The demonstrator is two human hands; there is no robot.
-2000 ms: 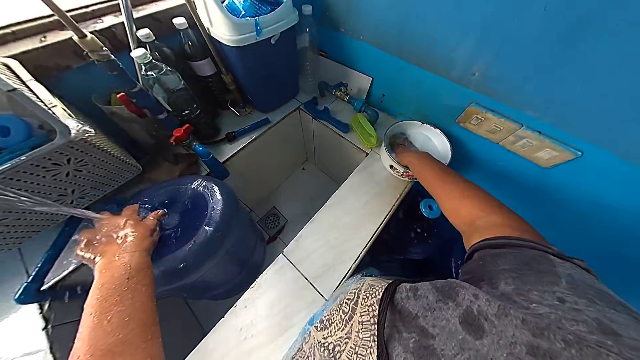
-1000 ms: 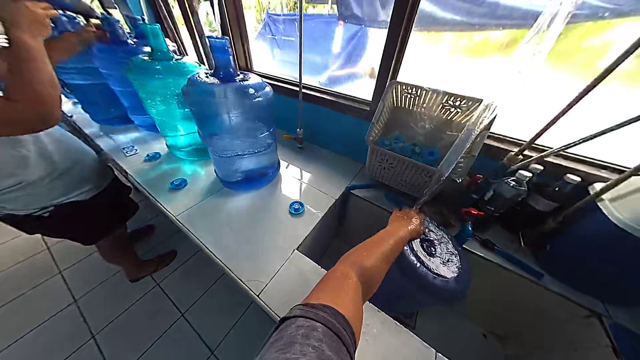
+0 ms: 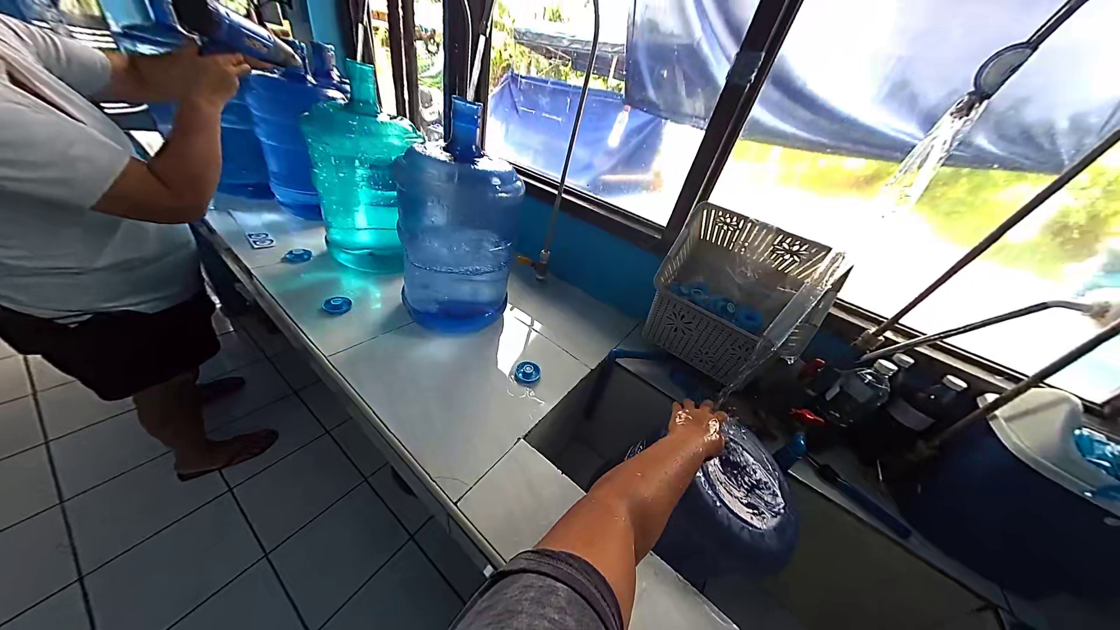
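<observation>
My left hand grips the near left edge of a dark blue water jug, which lies in the tiled sink. Its wet round end is turned up, and a stream of water falls at that end beside my fingers. Water also shows on the back of the hand. My left forearm, in a dark grey sleeve, crosses the near sink edge. Outside the view is my right hand. On the counter left of the sink stand a blue jug partly filled with clear liquid and a green one.
Blue caps lie on the white tiled counter. A grey plastic basket with caps stands behind the sink, dark bottles and a blue bin to its right. At left a person holds a blue tool near more jugs.
The view has swung left, away from the white bowl where my right hand was two seconds ago. My left hand has gone from the middle of the jug's end to its edge.
</observation>
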